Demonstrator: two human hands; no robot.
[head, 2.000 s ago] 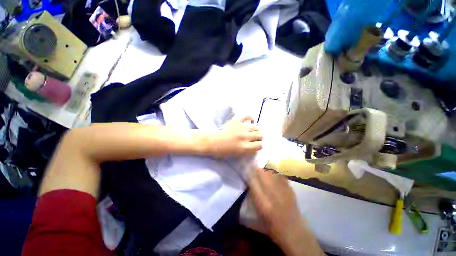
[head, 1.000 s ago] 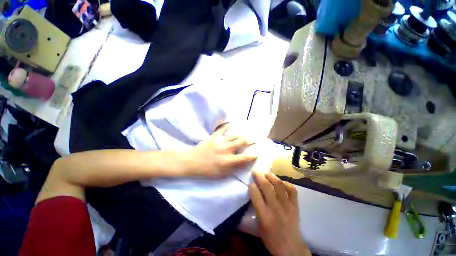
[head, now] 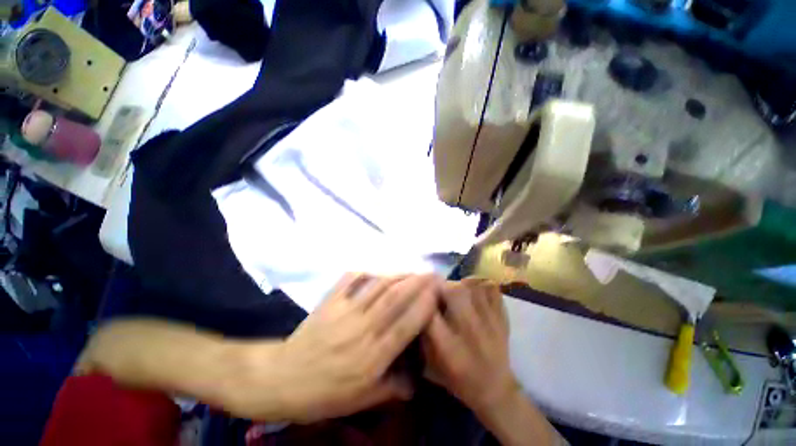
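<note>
A white garment panel (head: 323, 200) lies flat on the machine table, left of the sewing machine head (head: 524, 122). Its right edge reaches the lit needle area. Black garment cloth (head: 196, 209) lies under and around it. My left hand (head: 353, 348) lies at the panel's near edge, fingers together and pointing right. My right hand (head: 469, 340) is beside it, just in front of the yellowish plate (head: 541, 266), and their fingertips meet. The fingers hide what they may hold, and the needle tip is hidden.
A yellow-handled tool (head: 680, 359), green snips (head: 723, 364) and a white scrap (head: 650, 283) lie at right. A pink bottle (head: 63, 138) and a second machine (head: 70, 65) stand at far left. Blue tray (head: 611, 13) tops the machine. Dark cloth pieces (head: 39, 253) lie at left.
My left hand has moved down and toward my body, beside my right hand. The white panel lies more spread out and uncovered. The view has shifted, and the machine head appears further left and higher.
</note>
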